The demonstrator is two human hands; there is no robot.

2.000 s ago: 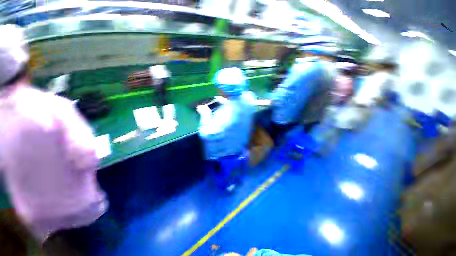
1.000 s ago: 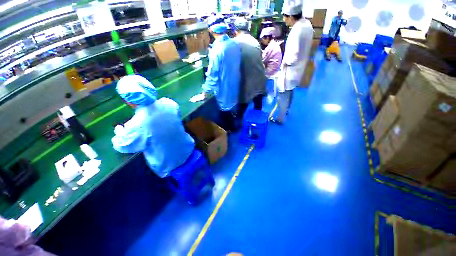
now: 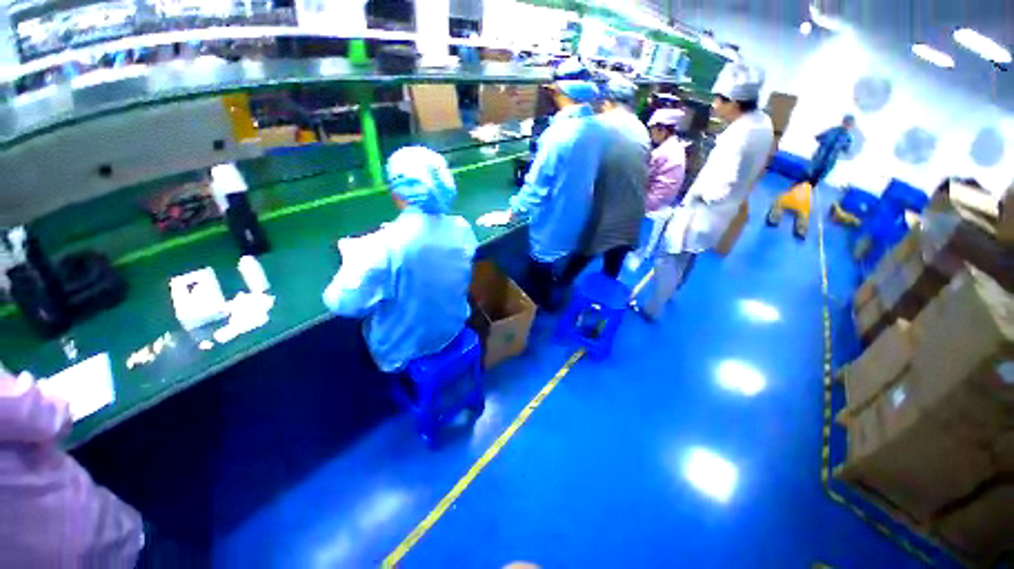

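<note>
Neither of my hands shows clearly. A small skin-coloured bit (image 3: 520, 566) is cut off by the bottom edge; I cannot tell which hand it belongs to or what it does. Nearest in front on the left is the long green bench (image 3: 300, 272). On it lie a small white box (image 3: 198, 297), white scraps (image 3: 244, 318), a white sheet (image 3: 83, 387) and a dark device (image 3: 69, 291). An open carton (image 3: 503, 316) stands on the floor beside the bench.
A worker in light blue (image 3: 417, 278) sits on a blue stool (image 3: 448, 383). A pink sleeve (image 3: 56, 478) is at lower left. Several workers stand further along the bench. Stacked cartons (image 3: 928, 389) stand right of the yellow-black line. A person is by a yellow pallet truck (image 3: 796, 202) far ahead.
The view has swung left and steadied since the blurred first frame, then shifted so the bench and workers sit further right than one second ago. The far person and pallet truck appear larger.
</note>
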